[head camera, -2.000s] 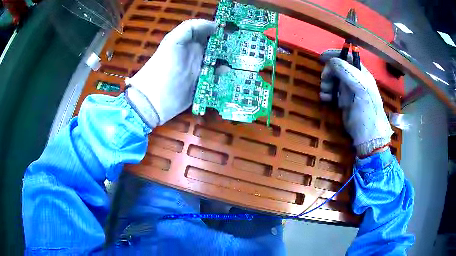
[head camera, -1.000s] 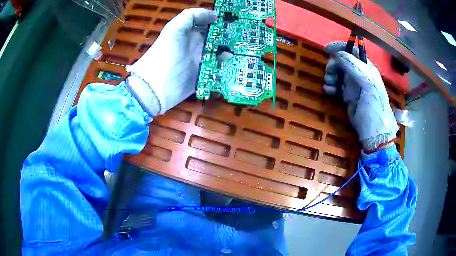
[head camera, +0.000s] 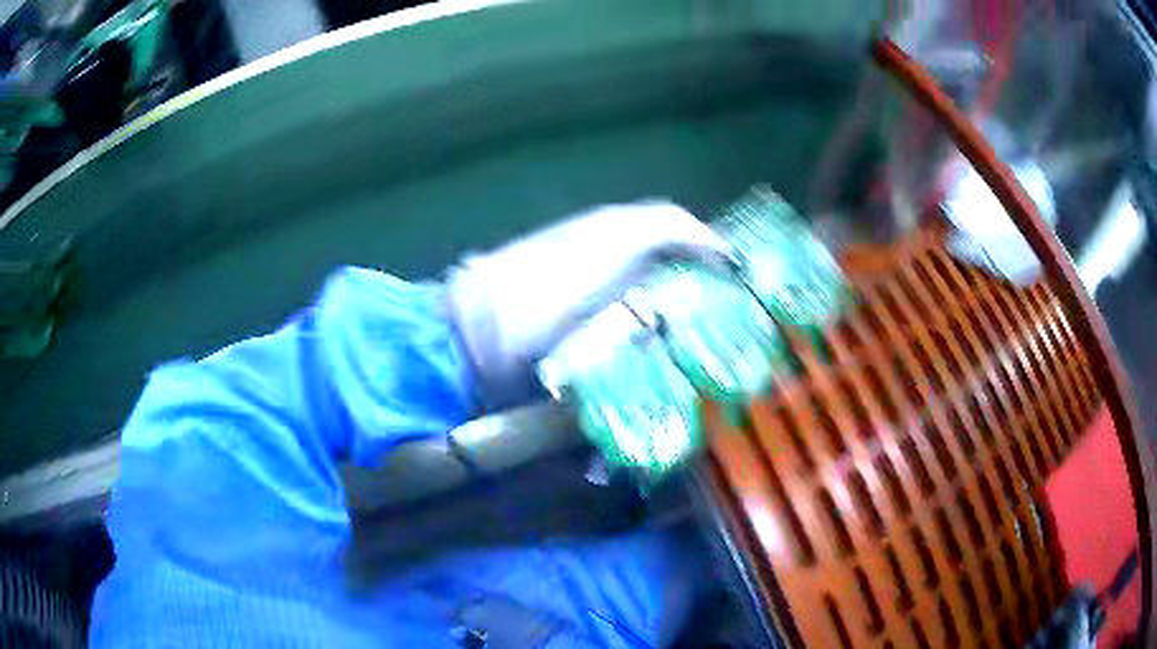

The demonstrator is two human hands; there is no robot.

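My left hand [head camera: 584,285], in a white glove, is closed on a green circuit board panel [head camera: 704,336]. The panel has several joined sections and is blurred by motion. It is over the border between the green conveyor [head camera: 419,165] and the left side of the orange-brown slotted tray [head camera: 888,444]. The fingers are partly hidden behind the panel. My right hand cannot be made out. A small blurred grey-dark shape [head camera: 1076,624] shows at the bottom right edge; I cannot tell what it is.
A metal edge rail [head camera: 514,437] runs beside the conveyor. A dark green object [head camera: 36,298] lies on the belt at far left. The guard's brown rail [head camera: 1015,190] arches over the tray, near a white bundle [head camera: 1002,216]. A red block [head camera: 1101,488] is at right.
The view has swung left to the conveyor. My left hand has carried the panel from above the tray to its left edge. My right hand and the orange-handled cutters have left clear view.
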